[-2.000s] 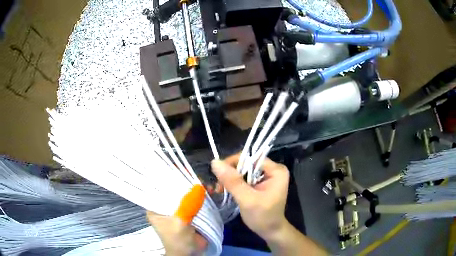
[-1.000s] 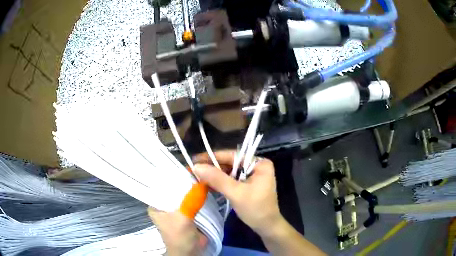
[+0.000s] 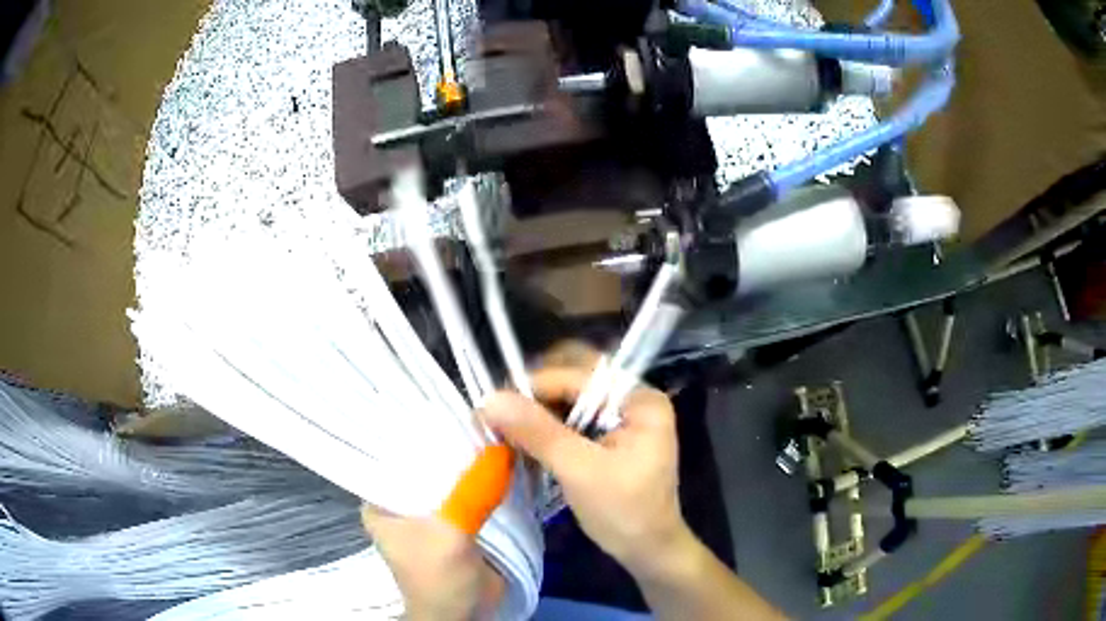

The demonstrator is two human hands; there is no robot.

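Note:
My left hand point(image 3: 431, 564), with an orange cot on a digit, is closed around a thick white cable bundle point(image 3: 303, 376) that fans to the upper left. My right hand point(image 3: 613, 467) is beside it, thumb and finger on white cables. One white cable point(image 3: 495, 285) rises from its fingers toward the machine, its tip blurred below the jaws. Another blurred white cable point(image 3: 443, 285) stands just left of it. A few cables point(image 3: 631, 352) stick up from the right palm. The dark jaw blocks point(image 3: 522, 103) sit close together above, with an orange fitting point(image 3: 450, 95) between them.
Speckled white scrap point(image 3: 255, 134) is heaped behind the machine, inside cardboard walls point(image 3: 73, 231). Silver-white cylinders point(image 3: 801, 243) and blue hoses point(image 3: 849, 140) are at the right. Grey-white cable skeins point(image 3: 134, 522) lie at lower left. Rack tubes point(image 3: 841, 497) stand at lower right.
The jaw blocks have shifted toward me and closer together since two seconds ago. My right hand has moved left toward the bundle, and the cable at its fingertips has drawn back from the jaws.

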